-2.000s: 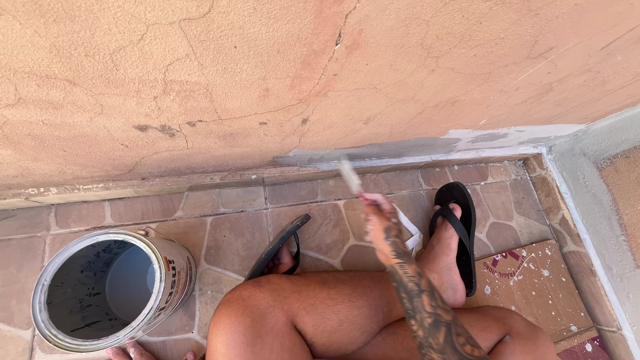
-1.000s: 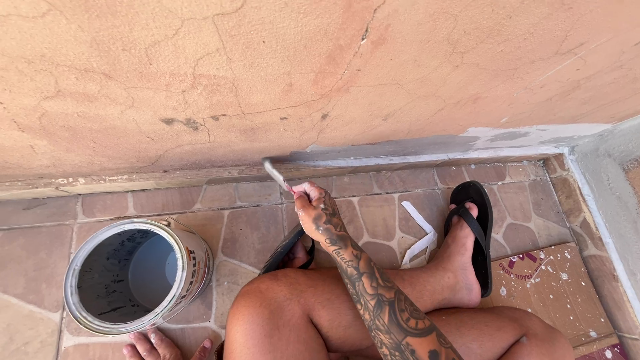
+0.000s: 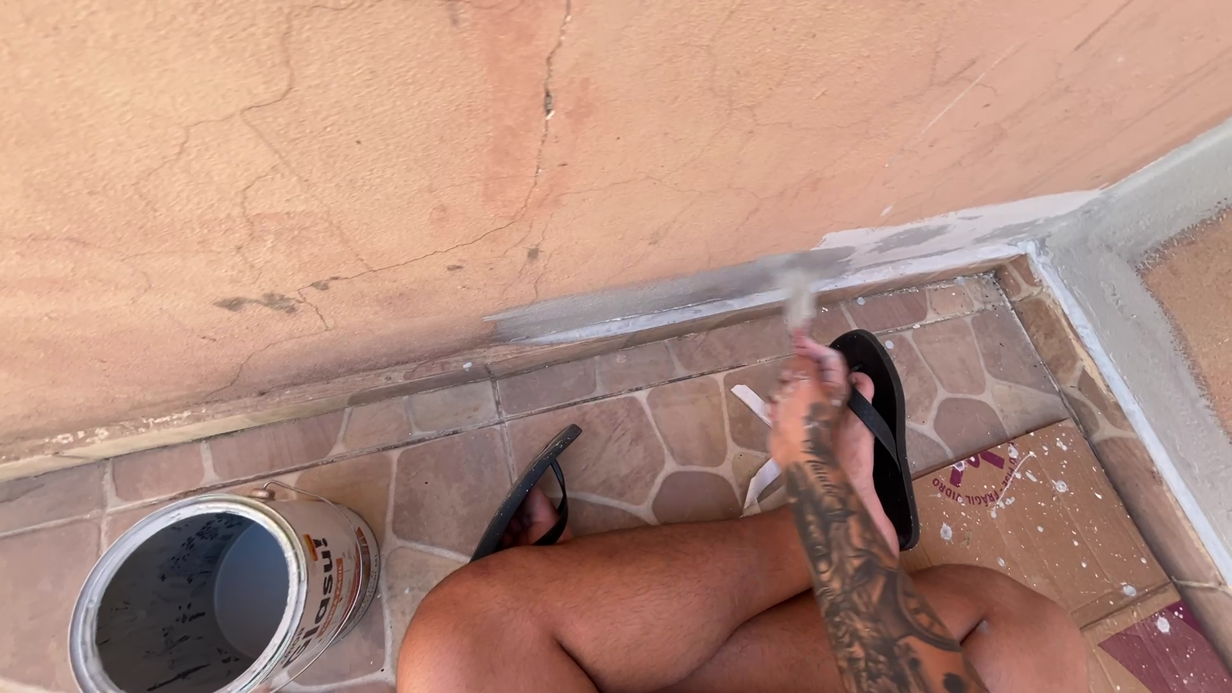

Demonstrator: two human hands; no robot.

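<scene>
My right hand (image 3: 813,385), at the end of a tattooed forearm, grips a paintbrush (image 3: 799,298) that is blurred by motion. Its bristles are at the grey painted strip (image 3: 674,289) along the foot of the peach-coloured wall (image 3: 404,144). The strip looks darker and wet on its left part and paler toward the corner. At the lower left stands an open metal paint can (image 3: 322,577) with a wire handle and grey paint (image 3: 252,587) inside. My left hand is out of the frame.
My crossed legs and black flip-flops (image 3: 890,433) rest over stone-patterned floor tiles (image 3: 606,443). A white strip (image 3: 763,481) lies beside my right hand. Paint-spattered cardboard (image 3: 1049,520) lies at the right, near a grey-painted side wall (image 3: 1107,279). Cracks run across the peach wall.
My right hand has moved right along the wall base with the brush. The grey strip reaches farther left than two seconds ago. My left hand, by the can earlier, has left the view.
</scene>
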